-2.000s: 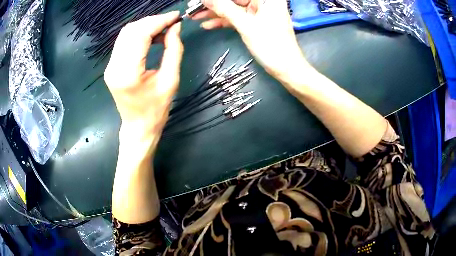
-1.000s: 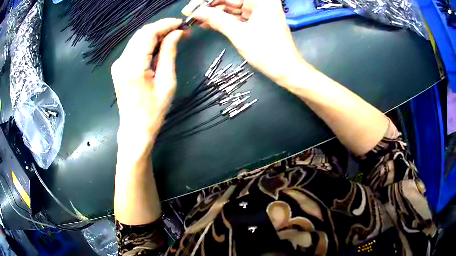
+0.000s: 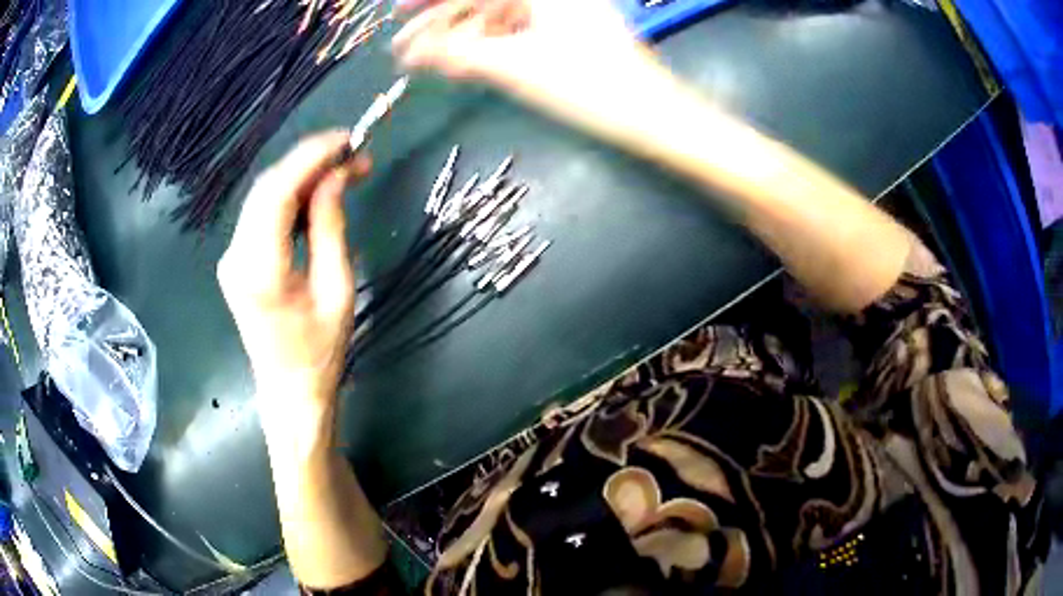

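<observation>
My left hand (image 3: pixel 297 250) pinches a black cable just below its silver metal connector (image 3: pixel 379 111), which points up and to the right from the fingertips. My right hand (image 3: pixel 490 35) is blurred at the top edge, apart from that connector; whether it holds anything cannot be told. A bundle of finished leads (image 3: pixel 484 221) with silver plugs lies fanned on the mat between my forearms. Its black cables run down-left and pass behind my left hand.
A pile of black cables (image 3: pixel 222 99) with coppery ends lies at the far left, beside a blue tray (image 3: pixel 111 47). A long clear bag (image 3: pixel 58 245) of silvery parts and a black box (image 3: pixel 76 477) are at left. Another blue tray (image 3: pixel 676 14) shows at the top.
The view has shifted right and down. My right hand has come away from my left hand, leaving the silver connector exposed there. The coppery cable ends and far blue tray have come into view.
</observation>
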